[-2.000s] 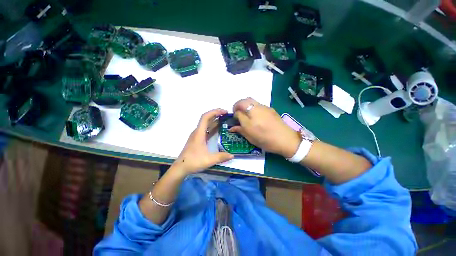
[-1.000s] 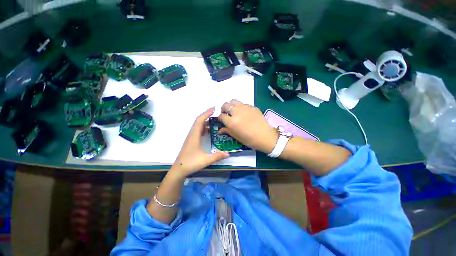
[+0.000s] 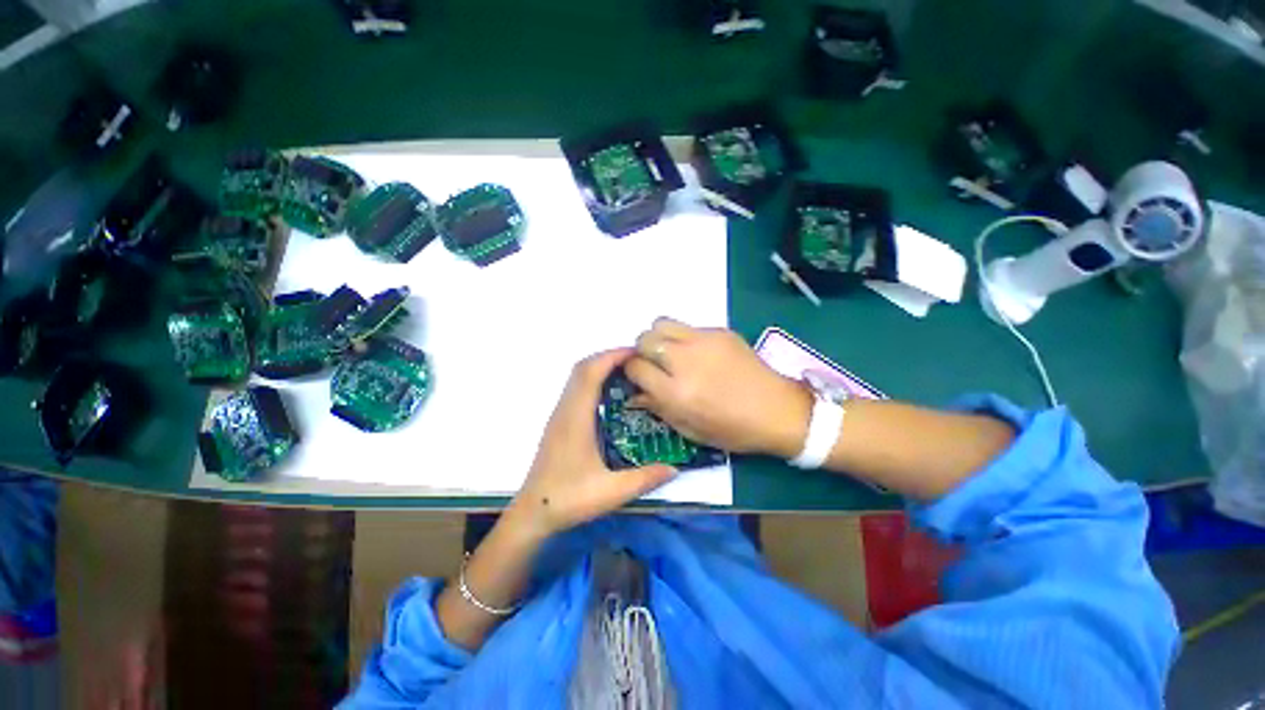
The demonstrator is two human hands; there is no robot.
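Observation:
A black housing with a green circuit board (image 3: 649,441) in it lies at the lower right of the white sheet (image 3: 513,333). My left hand (image 3: 580,441) grips its left side, with the thumb along the near edge. My right hand (image 3: 715,386) is over its upper right part, fingertips bent down onto the board; what they touch is hidden. Several loose green circuit boards (image 3: 382,384) lie on the left part of the sheet. A smartphone with a pink back (image 3: 819,364) lies right of the sheet, partly behind my right wrist.
Fitted units (image 3: 620,178) stand at the sheet's back right, and more stand along the bench (image 3: 486,70). A white block (image 3: 921,269), a white portable fan (image 3: 1096,247) with a cable and a clear plastic bag (image 3: 1228,361) are at right. Brown cartons (image 3: 111,596) are below the bench edge.
The view has shifted, so the bench appears displaced. Both hands remain at the same unit, my right fingers still over the board's upper part. No object on the bench has clearly moved.

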